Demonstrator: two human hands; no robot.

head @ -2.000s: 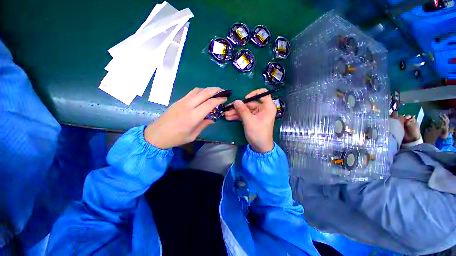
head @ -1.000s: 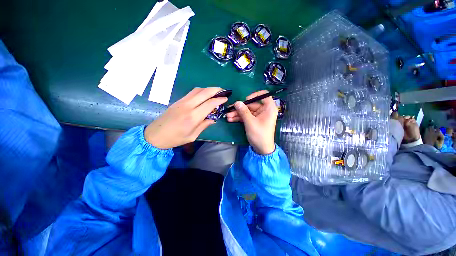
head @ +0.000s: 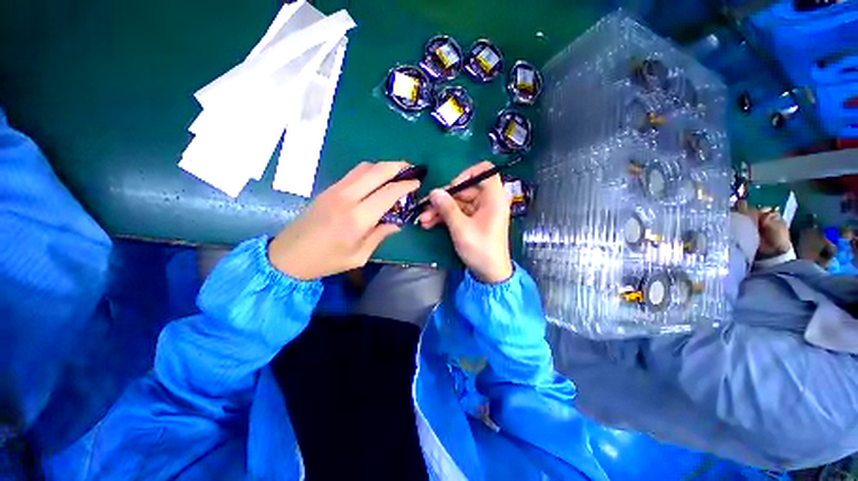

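My left hand point(head: 341, 218) holds a round dark watch housing point(head: 400, 209) near the bench's front edge, with a dark disc point(head: 410, 174) standing open at its upper side under my fingers. My right hand point(head: 478, 225) holds black tweezers point(head: 463, 185) slanted, their lower-left tip at the housing. The fingers hide much of the housing, and the exact contact at the tip cannot be told. Several open round housings point(head: 452, 108) with white-yellow inner parts lie ahead of my hands. One more housing point(head: 515, 194) lies just right of my right hand, partly covered.
White paper strips point(head: 268, 103) overlap on the green bench point(head: 141, 178) at the left. A tall stack of clear blister trays point(head: 626, 188) with round discs and orange tabs stands close at the right. A person in grey point(head: 696, 376) sits beyond it; a blue sleeve point(head: 47, 263) is at far left.
The tweezers' upper end and my right hand have shifted slightly left, and the tweezers' angle has changed a little. My left hand still holds the housing. The whole view has shifted slightly.
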